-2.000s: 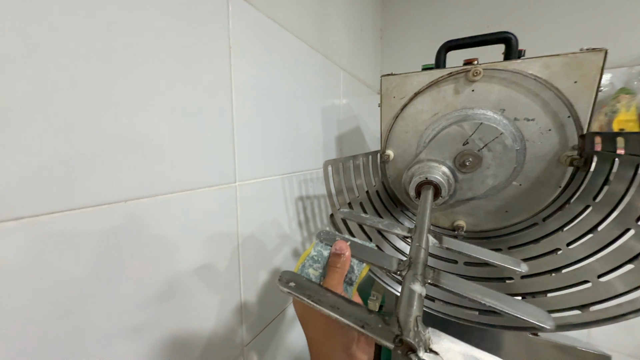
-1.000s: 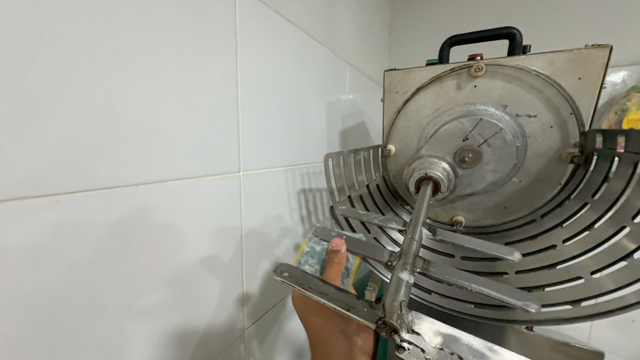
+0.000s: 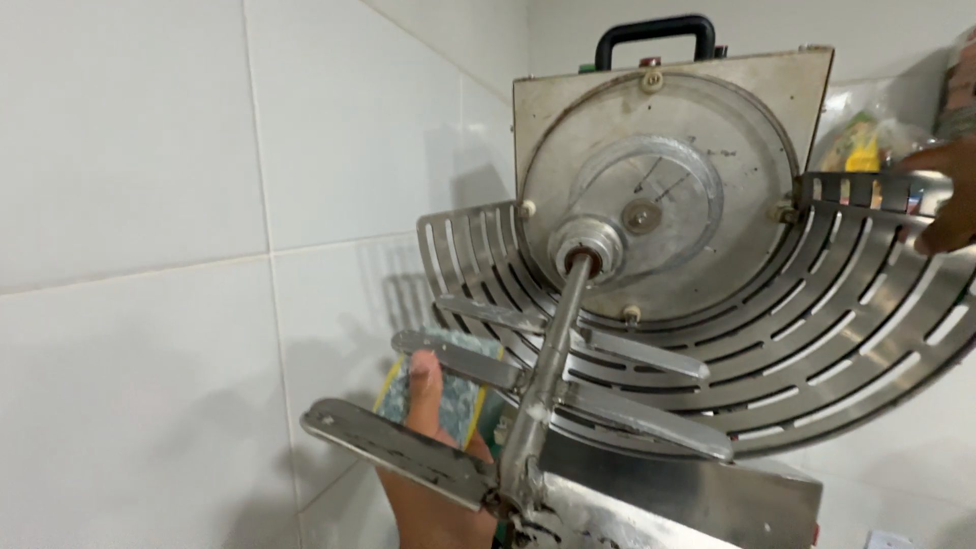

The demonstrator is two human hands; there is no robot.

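A metal shaft (image 3: 557,335) with flat paddle blades comes out of the round face of a steel machine (image 3: 679,213). My left hand (image 3: 438,457) holds a scouring sponge (image 3: 454,381), grey-green with yellow edges, against the back of a blade (image 3: 465,362) left of the shaft, the thumb on the blade's near side. At the right edge, my right hand (image 3: 945,198) has its fingers at the upper rim of the curved slotted metal guard (image 3: 862,305); much of the hand lies outside the view, and whether it grips the rim cannot be told.
White wall tiles (image 3: 137,152) stand close on the left. A black handle (image 3: 656,34) tops the machine. Behind the guard on the right is a clear plastic bag (image 3: 869,141) with something yellow inside. Other blades (image 3: 648,415) stick out to the right of the shaft.
My right hand has come into view at the right edge, by the slotted guard. My left hand stays with the sponge at the same blade.
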